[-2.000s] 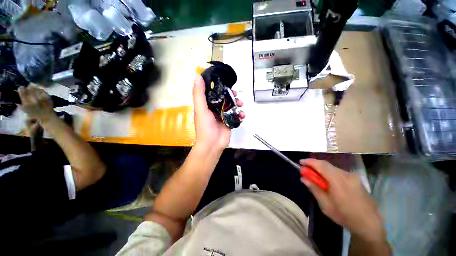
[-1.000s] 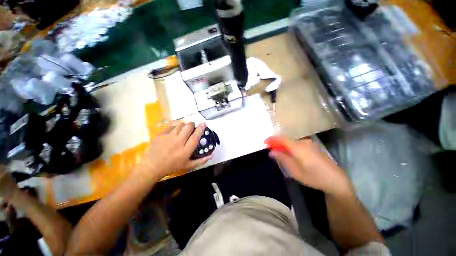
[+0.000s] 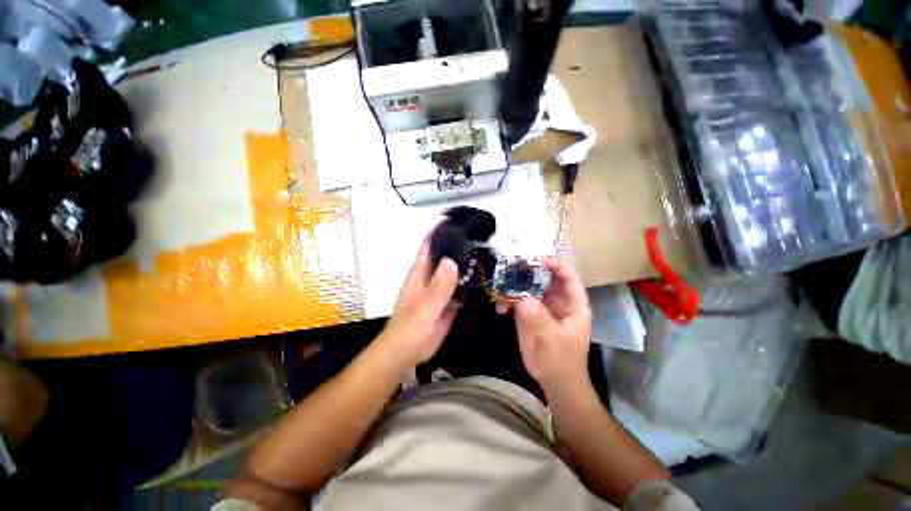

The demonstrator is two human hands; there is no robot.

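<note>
My left hand (image 3: pixel 422 310) holds the black housing unit (image 3: pixel 458 240) over the front edge of the white paper. My right hand (image 3: pixel 559 324) holds a small round inner module (image 3: pixel 520 279) with a dark centre, just right of the housing. Fine coloured wires (image 3: pixel 485 272) show between the two parts. The red-handled tool (image 3: pixel 669 286) is out of my hands, at the bench's front edge on the right; its shaft is hard to make out.
The screw feeder (image 3: pixel 440 110) stands behind the unit, with the black power driver (image 3: pixel 529 70) beside it. White cloth (image 3: pixel 569 125) lies right of it. Clear trays (image 3: pixel 769 150) are at right, black units (image 3: pixel 70 180) at left. A plastic sheet (image 3: pixel 689 374) hangs low at right.
The red-handled tool has left my right hand and is at the bench edge. My right hand has moved to the unit and holds the module. My left hand has lifted and turned the unit.
</note>
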